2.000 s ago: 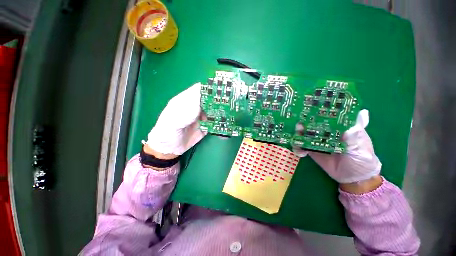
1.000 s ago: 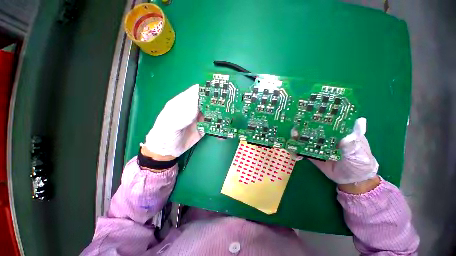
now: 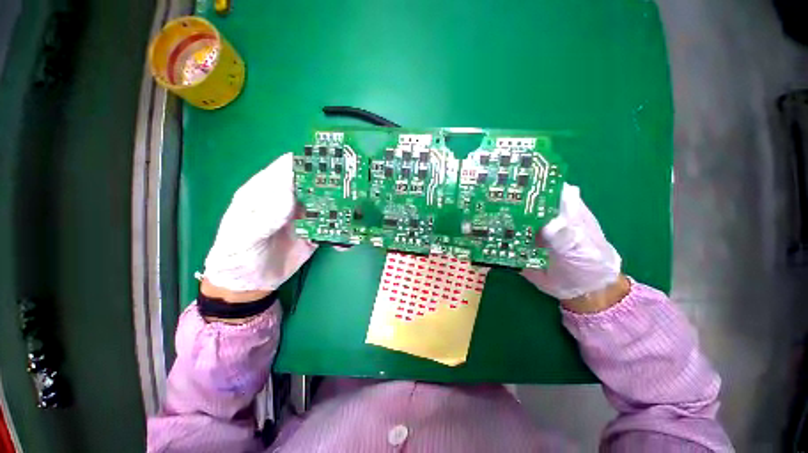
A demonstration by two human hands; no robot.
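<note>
A green circuit board (image 3: pixel 412 199) with three repeated sections is held up over the mat, its face with flat chips and bright pads towards me. My left hand (image 3: pixel 257 226), in a white glove with a black wrist band, grips its left end. My right hand (image 3: pixel 580 243), also gloved, grips its right end. Fingers behind the board are mostly hidden. A yellow label sheet (image 3: pixel 425 310) with rows of small red marks lies on the mat below the board, its top edge covered. A black tool handle (image 3: pixel 359 114) shows behind the board's upper edge; the rest is hidden.
A yellow tub (image 3: pixel 198 64) with small bits inside stands at the green mat's (image 3: pixel 496 62) upper left corner. A metal rail (image 3: pixel 152 212) and dark conveyor belt (image 3: pixel 75 203) run along the left, with a blurred board at the lower left. A small yellow object (image 3: pixel 221 6) is at the top edge.
The camera view has shifted, so the mat, tub and sheet sit further left. The board is more level and its right end is higher. Both hands keep their hold.
</note>
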